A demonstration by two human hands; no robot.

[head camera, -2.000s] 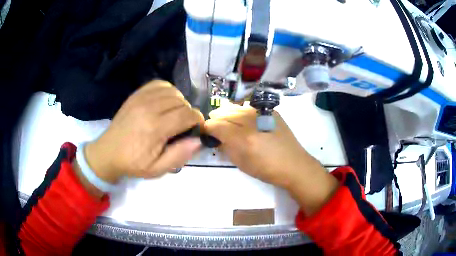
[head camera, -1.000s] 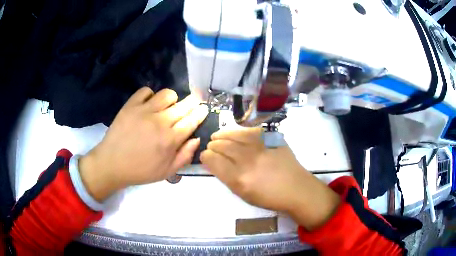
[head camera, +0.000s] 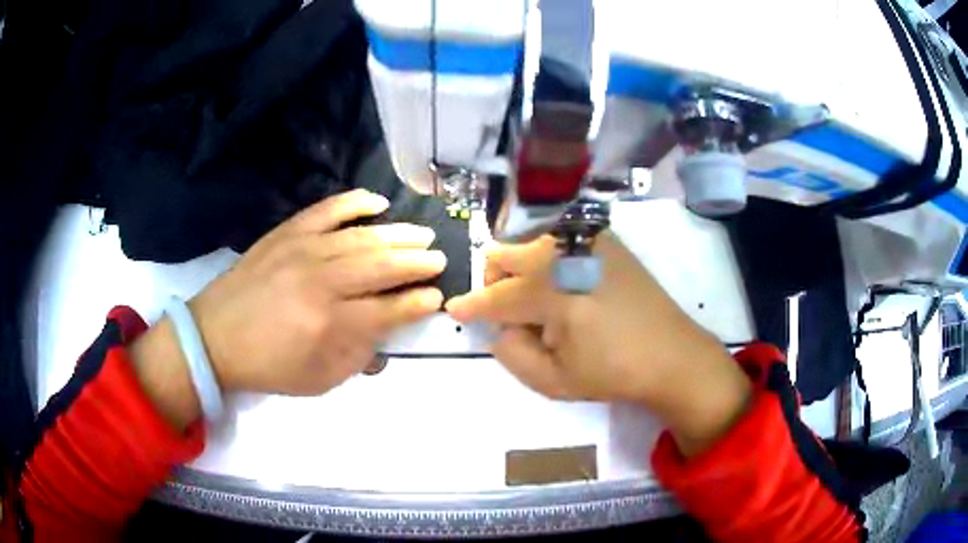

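A small black cloth panel (head camera: 455, 258) lies flat in front of the presser foot (head camera: 461, 202). My left hand (head camera: 318, 292) rests on it with fingers spread, pressing it to the machine bed. My right hand (head camera: 594, 318) is at its right edge; its index fingertip touches the panel's near corner and its other fingers are bent. The large black garment heap (head camera: 234, 127) lies left of the needle and seems joined to the panel. The white sewing machine head (head camera: 467, 95) stands over the work. The needle tip is too small to make out.
A tension knob (head camera: 576, 270) sticks out just above my right hand, and a second grey-capped knob (head camera: 711, 182) is higher right. A black flap (head camera: 791, 286) hangs at the right. A measuring tape (head camera: 425, 517) runs along the front edge, near a brown patch (head camera: 551, 466).
My left fingers have gone from pinching to lying spread on the cloth. My right hand has shifted slightly, its index finger now extended to the panel's corner. The black panel lies flatter and more visible.
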